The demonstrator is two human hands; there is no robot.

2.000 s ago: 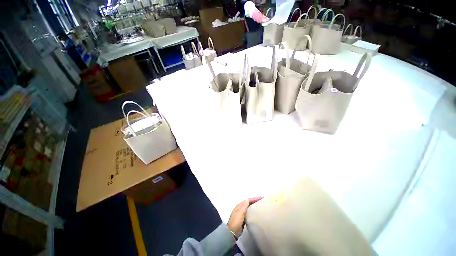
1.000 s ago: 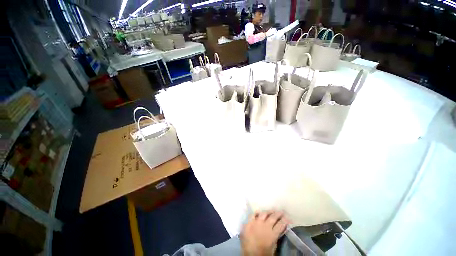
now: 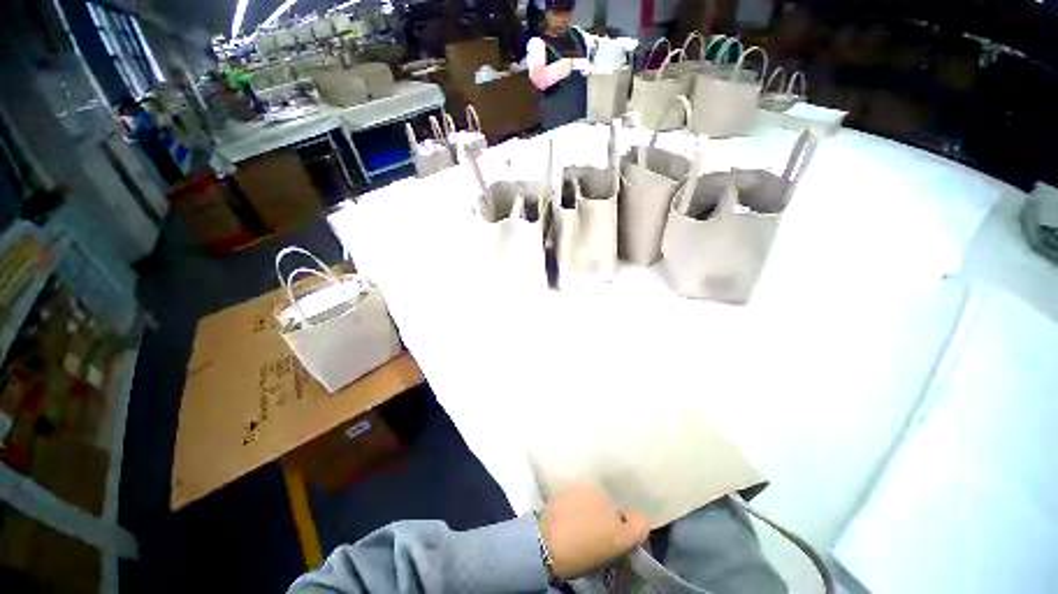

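A taupe tote bag [image 3: 644, 464] lies on its side on the white table in front of me, its opening towards me and its looped handle hanging at the lower right. My left hand [image 3: 589, 530] is closed on the bag's rim near the base of a handle. Grey cloth shows at the bag's opening; it may be my right sleeve, but my right hand is not visible. Several taupe tote bags [image 3: 722, 238] stand upright in a row further up the table with handles raised.
A filled tote [image 3: 342, 342] stands on brown cardboard [image 3: 232, 395] left of the table [image 3: 464, 395]. Large white sheets [image 3: 975, 453] lie at the right. More totes [image 3: 725, 102] stand at the far end, where a person [image 3: 563, 70] handles one. A dark aisle with a yellow line runs at the left.
The tote has tilted so its opening and handle now show at the near side. My left hand has moved from its left edge onto the rim and is now closed.
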